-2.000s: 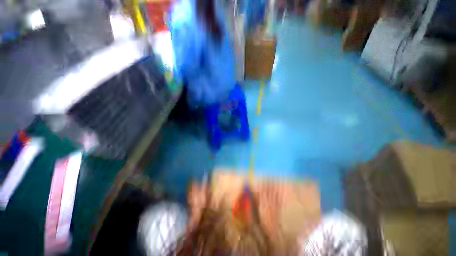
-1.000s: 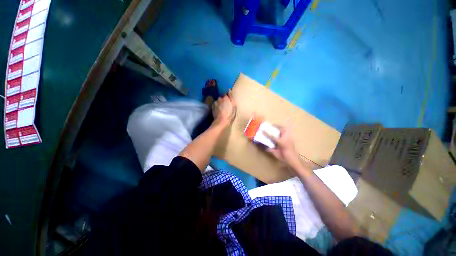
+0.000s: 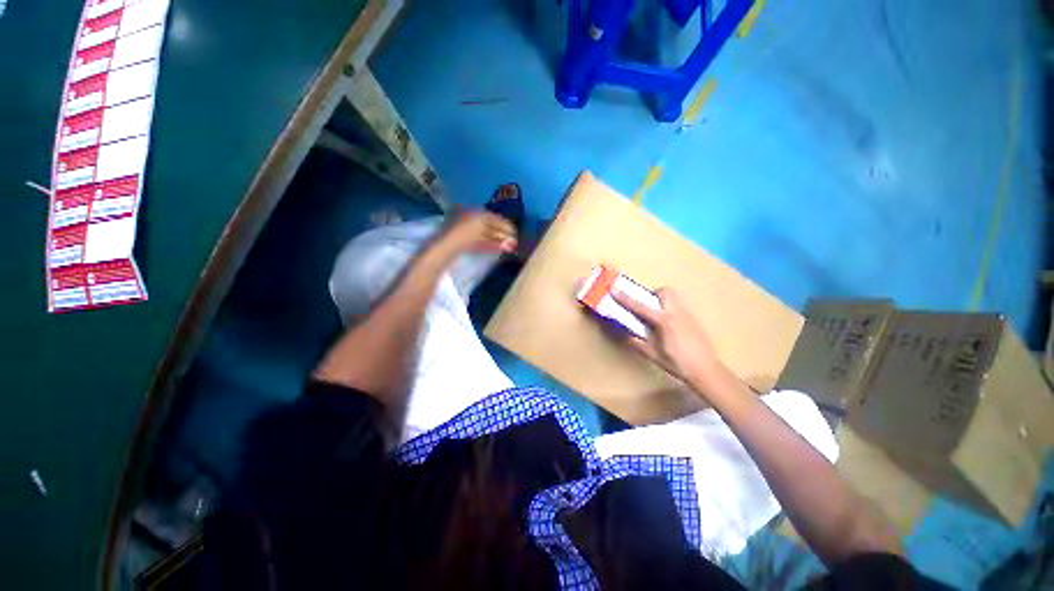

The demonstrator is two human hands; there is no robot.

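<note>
A plain brown cardboard carton (image 3: pixel 717 300) stands between the knees, its closed top facing up. My right hand (image 3: pixel 665 329) holds the tape dispenser (image 3: pixel 618 298), white-labelled with an orange-red end, on the carton top. My left hand (image 3: pixel 480 233) is off the carton, to its left above the left knee, and is blurred; I see nothing held in it, and its fingers are hard to make out. A label sheet (image 3: pixel 98 150) with red-printed and blank white cells lies on the green bench at the far left.
Sealed cartons with black print (image 3: pixel 942 375) stand on the floor at the right. A blue plastic stool (image 3: pixel 624 72) is beyond the carton. The green bench's edge (image 3: pixel 249 219) and a metal leg (image 3: pixel 393 133) are at the left. A foot in a dark shoe (image 3: pixel 505 202) is beside the carton.
My left hand has left the carton's left edge and moved left. My right hand still holds the dispenser on the carton top. The view has shifted slightly.
</note>
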